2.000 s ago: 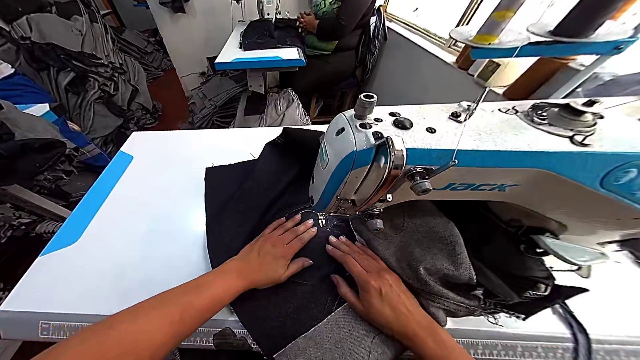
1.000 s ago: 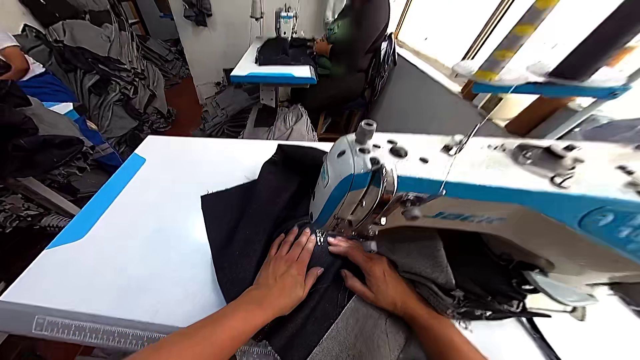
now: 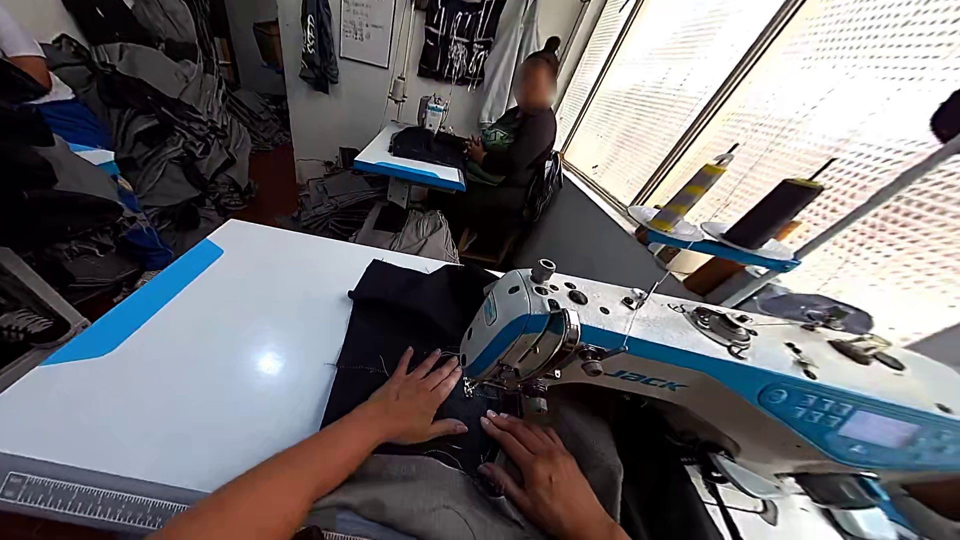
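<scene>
Black denim fabric lies on the white table under the head of a Jack sewing machine. My left hand rests flat on it with spread fingers, left of the presser foot. Just right of and nearer than the foot, my right hand presses on the cloth, fingers slightly bent, thumb apart. Grey fabric lies below both hands and passes right under the machine's arm. Loose threads and a stitched line show on the black cloth. The needle tip cannot be made out.
Thread cones stand on a rack behind the machine. The white table extends left, with a ruler strip along its front edge. A person sits at another sewing machine. Heaps of grey garments lie at the back left.
The black cloth has shifted and lies differently under the foot, with a stitched line now showing left of my left hand. My right hand has moved back from the foot. The view has tilted up.
</scene>
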